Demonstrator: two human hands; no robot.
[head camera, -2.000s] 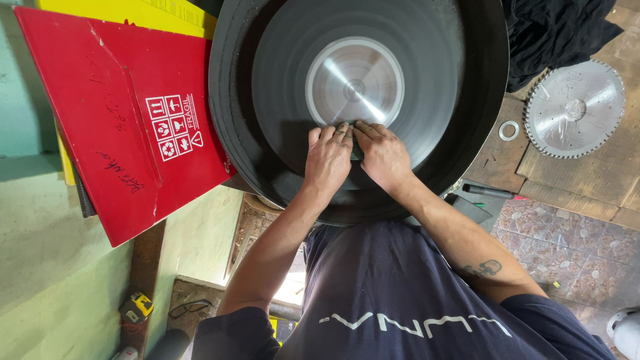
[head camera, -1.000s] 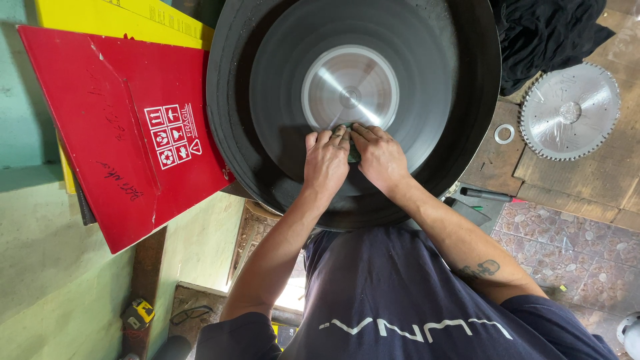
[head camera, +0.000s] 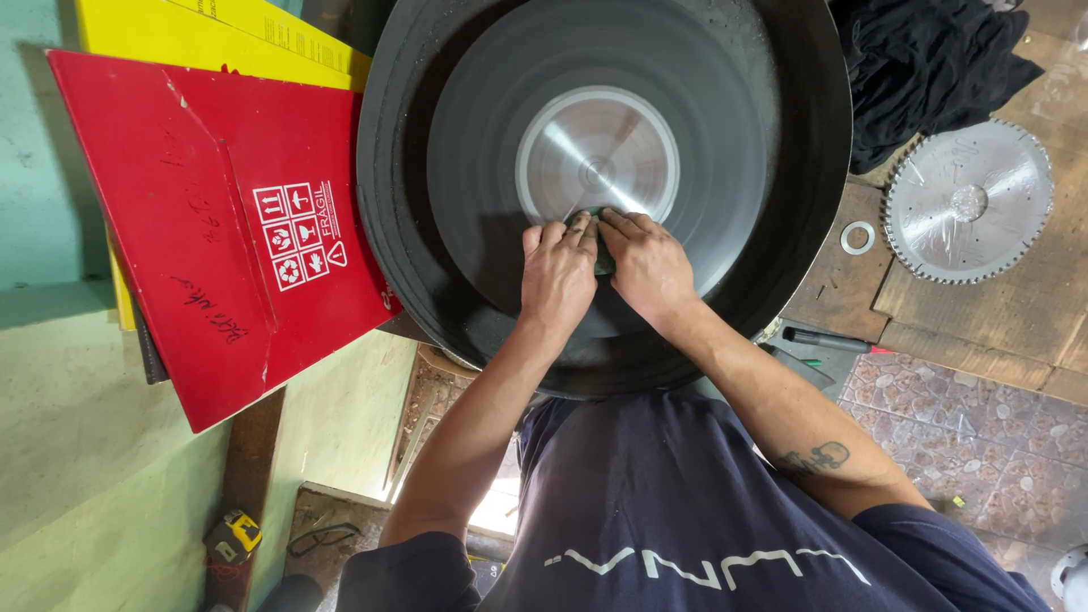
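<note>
Inside a wide black round basin (head camera: 395, 280) a dark disc (head camera: 476, 153) looks blurred, as if spinning. A shiny round metal disc (head camera: 552, 161) lies at its centre. My left hand (head camera: 559, 268) and my right hand (head camera: 644, 259) meet at the near edge of the metal disc, fingertips pointing inward. Between them shows a small dark greenish piece (head camera: 604, 255), pressed under the fingers of both hands. What lies beneath the fingertips is hidden.
A red cardboard box panel (head camera: 212, 229) and yellow cardboard (head camera: 255, 38) stand left of the basin. On the wooden surface at right are a toothed circular saw blade (head camera: 969, 238), a metal ring (head camera: 858, 238), a black marker (head camera: 824, 341) and black cloth (head camera: 918, 76). A tape measure (head camera: 234, 537) sits at lower left.
</note>
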